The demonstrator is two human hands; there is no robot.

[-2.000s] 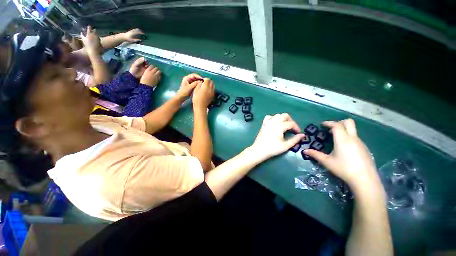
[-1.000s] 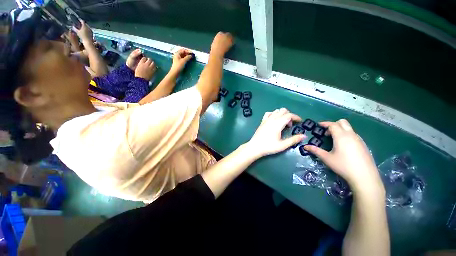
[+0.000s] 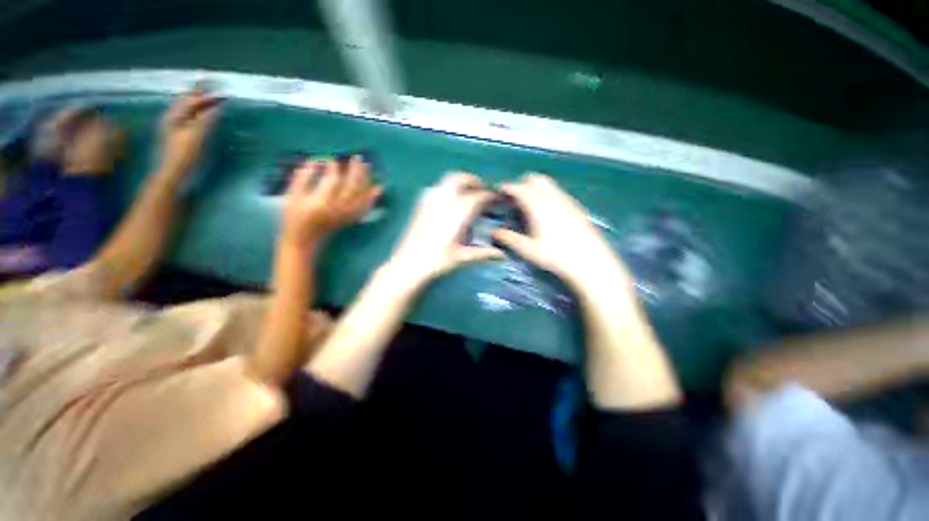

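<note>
The picture is blurred. My left hand [image 3: 438, 226] and my right hand [image 3: 563, 236] rest over the green worktop, facing each other with fingers and thumbs curved around a small cluster of black square parts [image 3: 494, 220]. My fingertips hide part of the cluster. Whether they grip the parts is too blurred to tell. Shiny clear bags with dark parts [image 3: 530, 290] lie just below my right hand, partly covered by it. More bagged parts [image 3: 667, 254] lie to its right.
A neighbour's hand [image 3: 326, 198] is over dark parts on the left, the other near the white rail [image 3: 632, 146]. A white post [image 3: 362, 51] rises beyond. Another person's forearm [image 3: 835, 361] is at right, below large clear plastic trays [image 3: 856, 244]. A green belt lies beyond the rail.
The view has swung right, bringing the trays and another person's arm into the picture. My hands still surround the cluster and are closer together. The neighbour's one hand has come back from the belt to the parts.
</note>
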